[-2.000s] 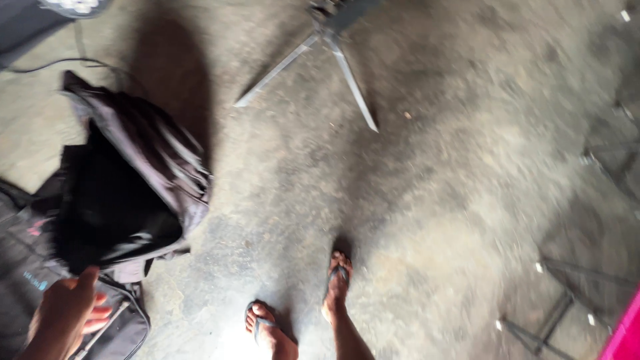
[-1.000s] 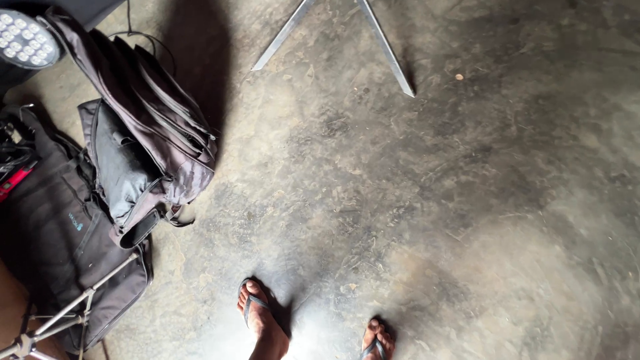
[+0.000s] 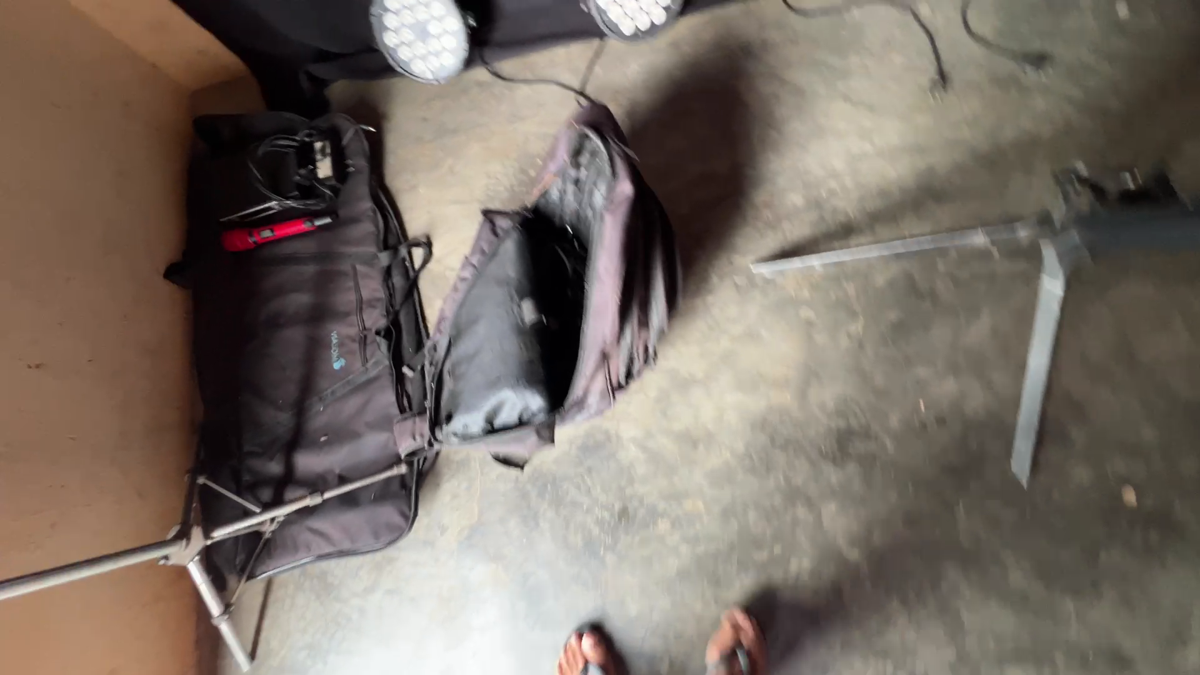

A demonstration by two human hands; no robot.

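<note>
Neither my left hand nor my right hand shows in the frame now. An unzipped dark backpack (image 3: 619,281) lies on the concrete floor, its opening facing up, with a black padded part (image 3: 497,347) folded at its left side. Left of it, a long flat black carrying case (image 3: 291,347) rests along the wall. On the case's far end are a red microphone-like object (image 3: 274,232) and a coil of black cable (image 3: 300,173) with a small pale-labelled piece. A metal tripod stand (image 3: 187,544) stands over the case's near end.
Two round LED stage lights (image 3: 422,37) sit by a black cloth (image 3: 534,47) at the top. Cable ends (image 3: 937,75) lie at the upper right. Splayed metal stand legs (image 3: 1036,375) reach across the floor at right. My sandalled feet (image 3: 586,652) are at the bottom; a wall (image 3: 94,328) borders the left.
The view has swung left, bringing in the whole case and both lights. A hand seen two seconds ago at the backpack's near edge is out of view.
</note>
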